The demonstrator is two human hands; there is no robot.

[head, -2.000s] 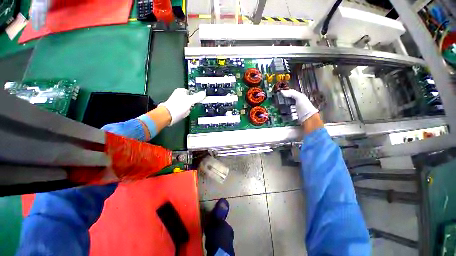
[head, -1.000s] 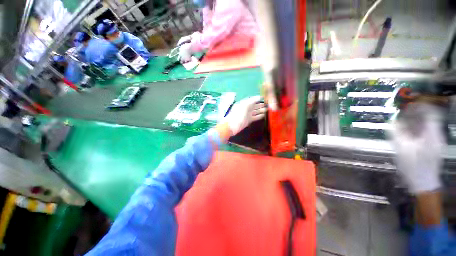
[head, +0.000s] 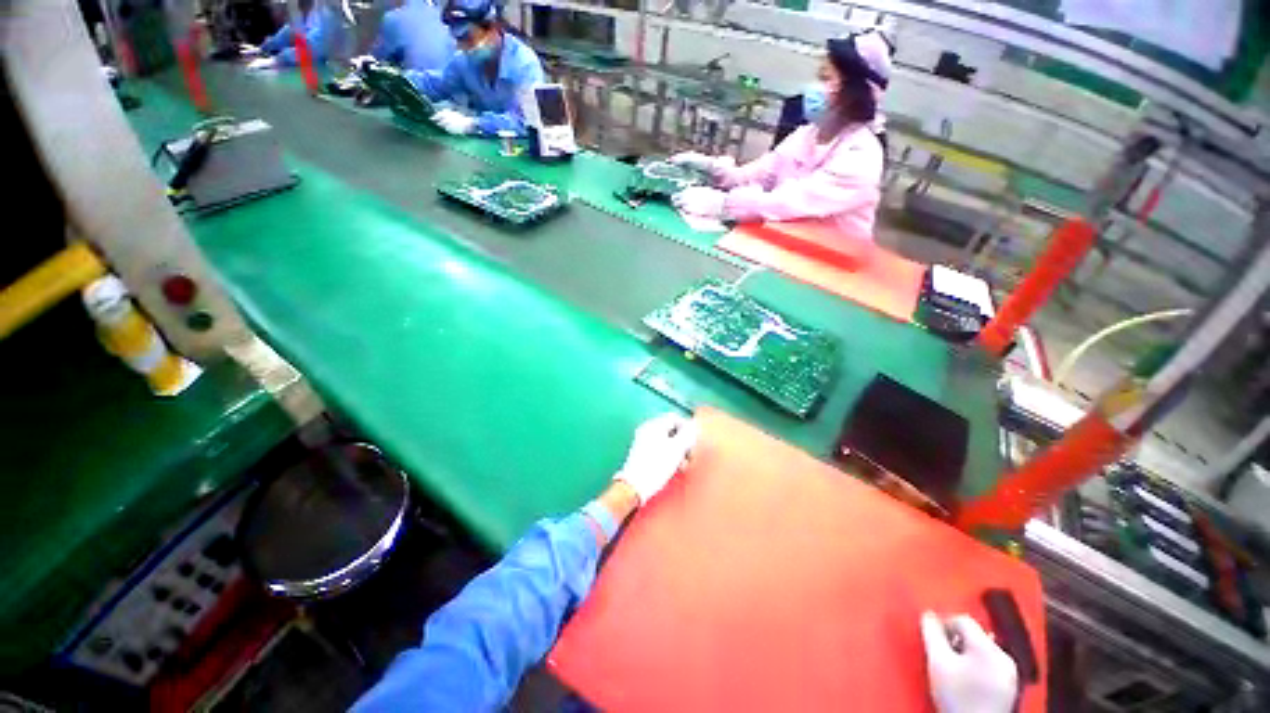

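An orange-red mat [head: 780, 571] lies in front of me on the green bench. My left hand [head: 655, 460], in a white glove, is at the mat's far left corner; whether it grips the edge is unclear. My right hand [head: 971, 666], also gloved, is over the mat's right part, cut off by the bottom edge. A black brush [head: 1010, 634] lies right beside it; I cannot tell whether the fingers touch it. A green circuit board [head: 752, 346] with white tracks facing up lies beyond the mat.
A black box [head: 905, 439] stands beyond the mat, beside an orange-wrapped post [head: 1038, 474]. Another board [head: 504, 198] lies further up the grey belt. A populated board [head: 1163, 529] is in the rails at right. A round stool [head: 323, 518] is at lower left. People sit across the bench.
The view has swung left onto the bench. My right hand has left the populated board on the rails and is now over the mat. My left hand is now at the mat's far left corner.
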